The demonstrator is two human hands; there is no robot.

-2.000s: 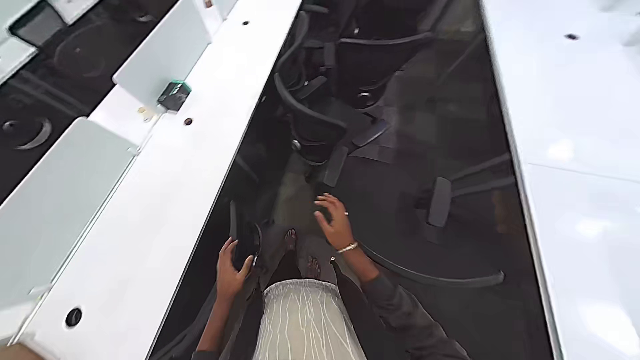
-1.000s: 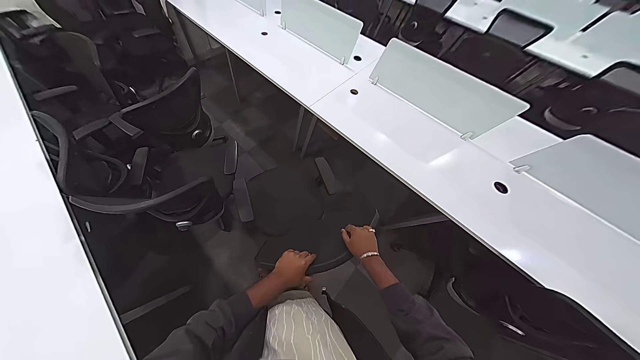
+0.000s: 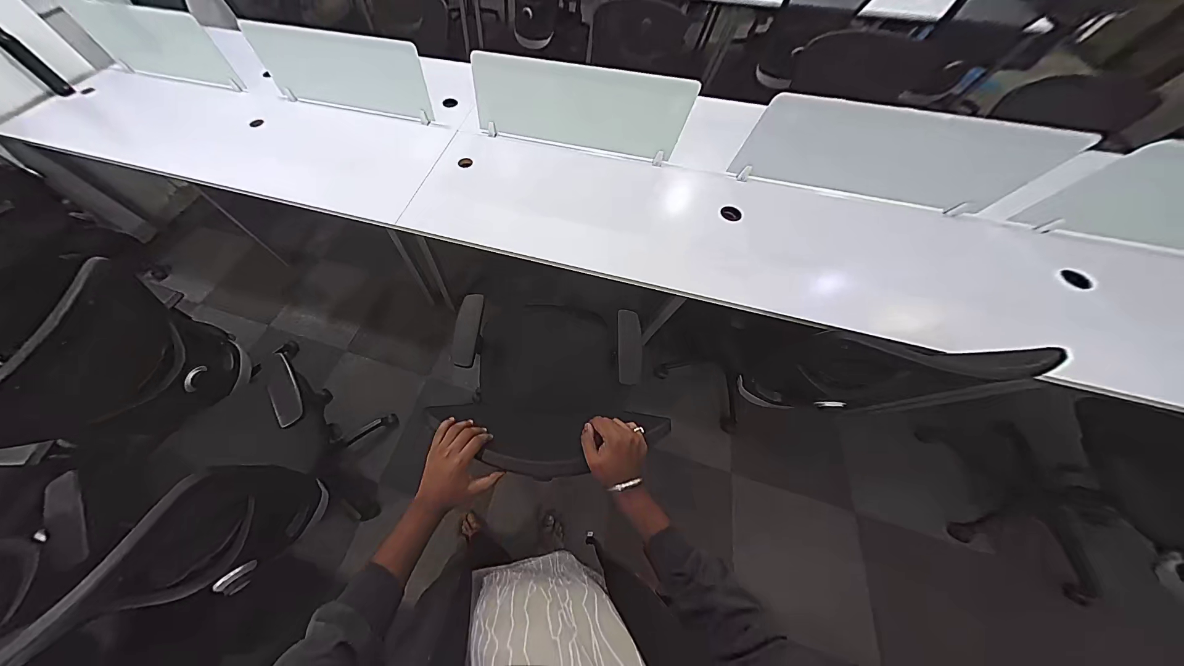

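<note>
A black office chair [image 3: 546, 370] stands in front of me, its seat facing the long white desk [image 3: 573, 227] and its two armrests pointing toward the desk edge. My left hand [image 3: 454, 458] rests on the left end of the chair's curved backrest rim, thumb apart from the fingers. My right hand [image 3: 614, 450], with a ring and a bracelet at the wrist, is curled over the right end of the same rim. The front of the seat lies close to or beneath the desk edge; which one I cannot tell.
Several black office chairs [image 3: 213, 499] crowd the left side. Another chair [image 3: 860, 375] stands at the desk on the right, with a wheeled chair base [image 3: 1036, 499] beyond it. Frosted divider panels [image 3: 583, 106] line the desk. Carpet tiles [image 3: 786, 536] cover the floor around my feet.
Both hands were apart in the air two seconds ago; they came onto the backrest one second ago and are now wider apart on it. The view has turned strongly toward the desk.
</note>
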